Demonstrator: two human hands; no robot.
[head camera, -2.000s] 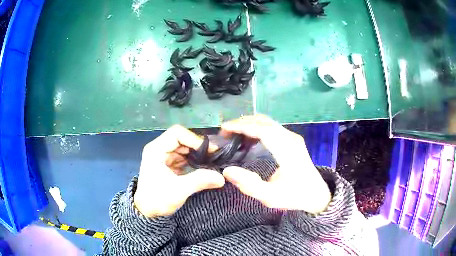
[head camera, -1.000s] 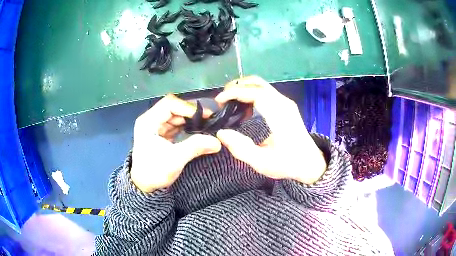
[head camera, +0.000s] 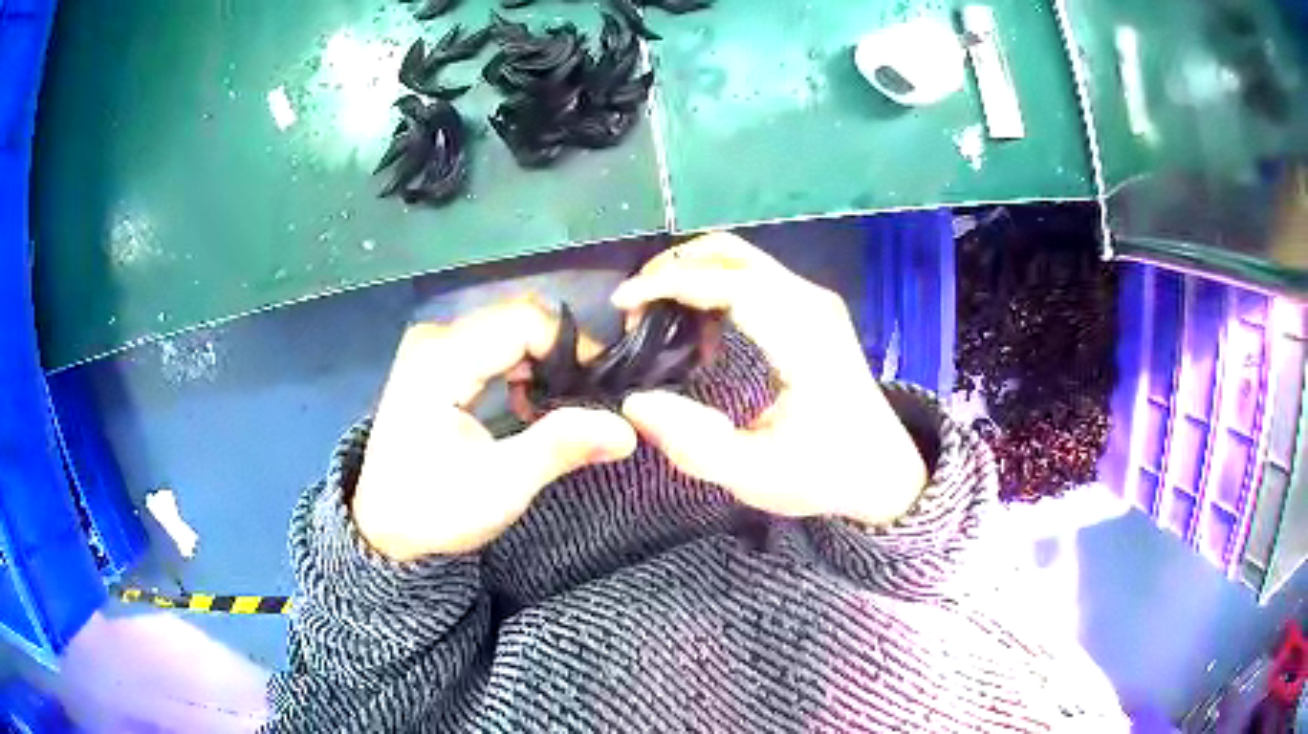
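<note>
A glossy black joined piece (head camera: 631, 359) with curved spikes is held over the lap, below the green table's front edge. My left hand (head camera: 474, 430) grips its left end between thumb and fingers. My right hand (head camera: 789, 387) grips its right end the same way. The two thumb tips almost meet at its lower edge. The fingers hide parts of the piece. Several black spiky pieces (head camera: 567, 93) lie in a group on the table beyond the hands, with a smaller cluster (head camera: 428, 151) to their left.
The green table (head camera: 803, 158) bears a white rounded object (head camera: 911, 60), perhaps the glue bottle, and a white strip (head camera: 993, 75). A blue bin (head camera: 22, 316) stands at left. A dark container of parts (head camera: 1033, 344) and ribbed crates (head camera: 1205, 416) are at lower right.
The view has tilted down, so the table and its pieces sit higher in the picture and the hands show higher too. Both hands still hold the black piece, with little change of grip.
</note>
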